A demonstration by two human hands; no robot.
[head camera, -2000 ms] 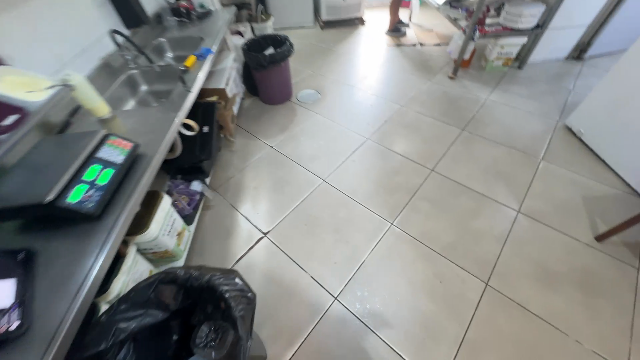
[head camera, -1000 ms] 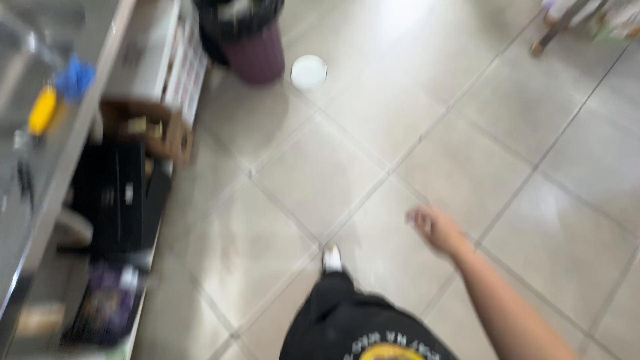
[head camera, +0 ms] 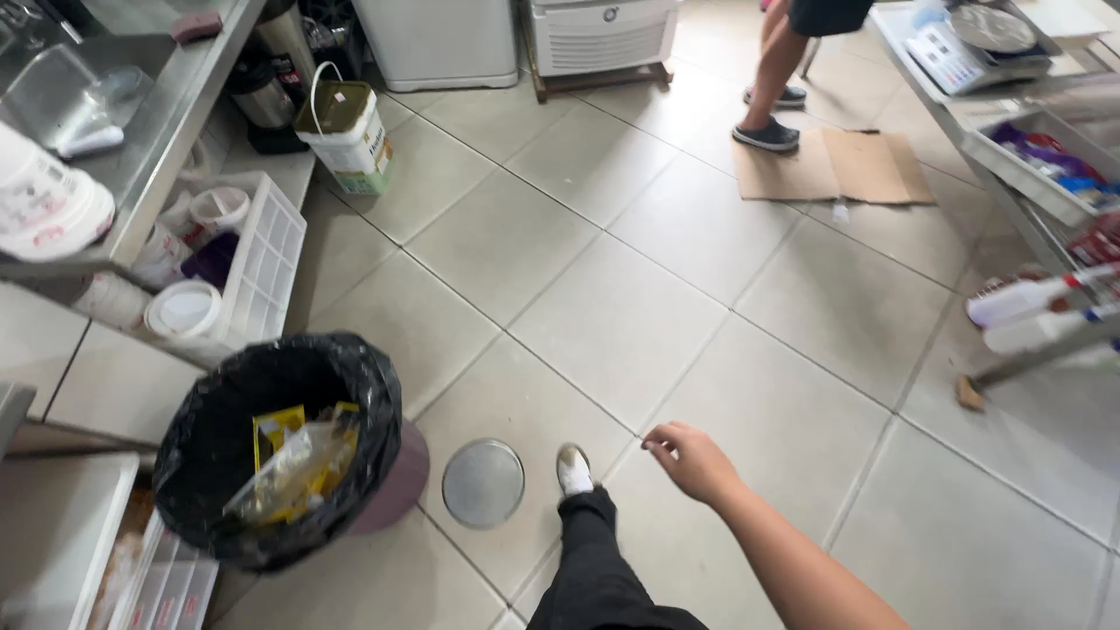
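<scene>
My right hand (head camera: 691, 457) hangs over the tiled floor (head camera: 630, 306) with its fingers loosely curled and nothing visible in it. It touches nothing. My shoe (head camera: 574, 469) is on the tiles to its left. Further left are a round metal floor cover (head camera: 483, 483) and a purple bin (head camera: 398, 481) lined with a black bag (head camera: 367, 376); yellow and clear plastic packaging (head camera: 302, 464) lies inside. My left hand is out of the frame.
Along the left run a steel sink counter (head camera: 188, 114), a white crate (head camera: 267, 254) of tubs and a lidded bucket (head camera: 354, 144). A person (head camera: 770, 87) stands on flattened cardboard (head camera: 831, 166) ahead. At right is a table with a scale (head camera: 954, 57) and a tray (head camera: 1032, 166).
The lined bin and floor cover, further ahead two seconds ago, are now close by at the lower left. The view has moved forward. The person's legs by the cardboard show more fully.
</scene>
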